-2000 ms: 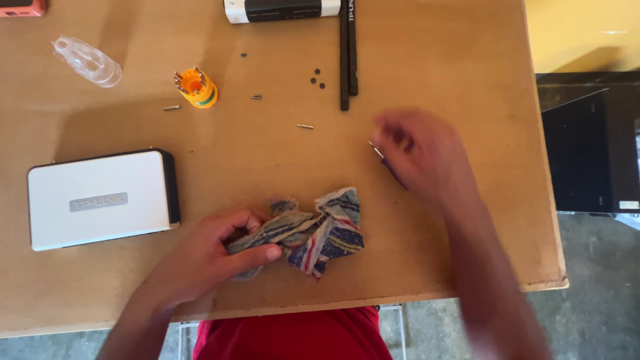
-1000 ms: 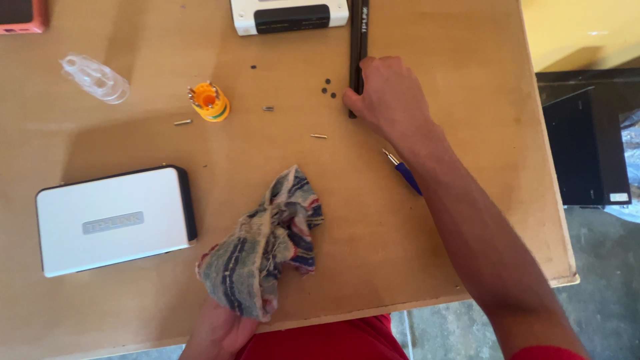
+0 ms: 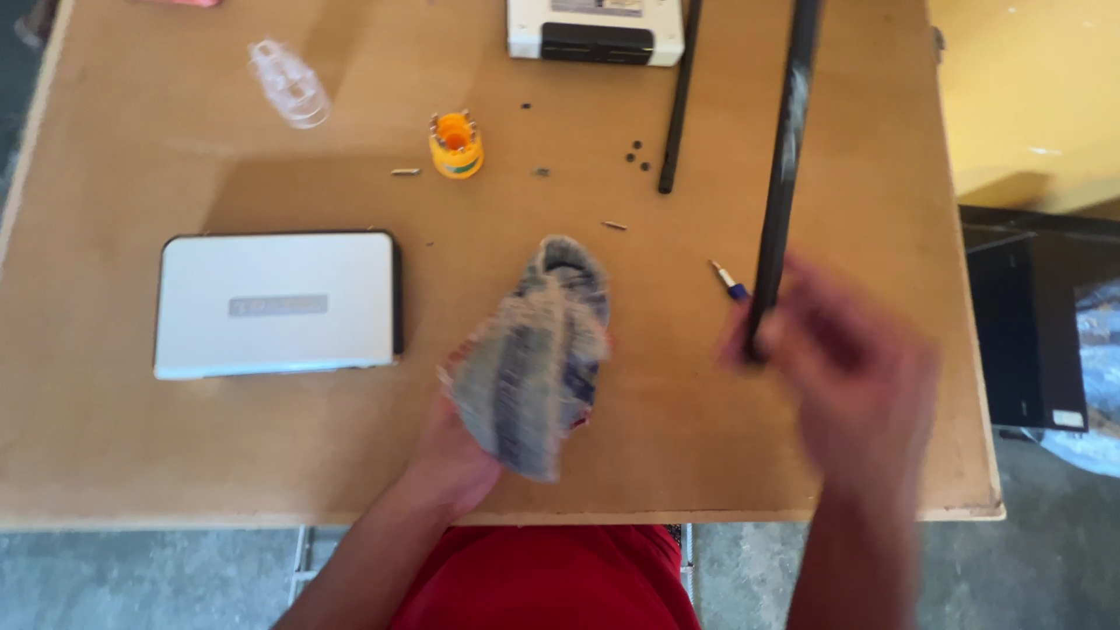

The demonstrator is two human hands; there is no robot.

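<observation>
My left hand (image 3: 459, 459) holds a striped, frayed cloth rag (image 3: 525, 376) above the near part of the table; its fingers are mostly hidden under the cloth. Blurred by motion, my right hand (image 3: 831, 359) grips the lower end of a long black router antenna (image 3: 783, 166), which stands out away from me. Beside that hand a screwdriver with a blue handle (image 3: 728, 282) lies partly hidden. A second black antenna (image 3: 678, 114) rests on the table, next to a white and black device (image 3: 595, 33).
A white router cover (image 3: 280, 302) lies at the left. Farther back are a clear plastic cap (image 3: 290, 86) and an orange bit holder (image 3: 457, 149). Loose bits (image 3: 615, 226) and small black round pieces (image 3: 637, 157) are scattered mid-table. The wooden table's edge (image 3: 612, 518) runs in front of me.
My right hand let go of the screwdriver, reached to the antennas, and now has one lifted and drawn back towards me. My left hand has raised the rag, which lay bunched on the table.
</observation>
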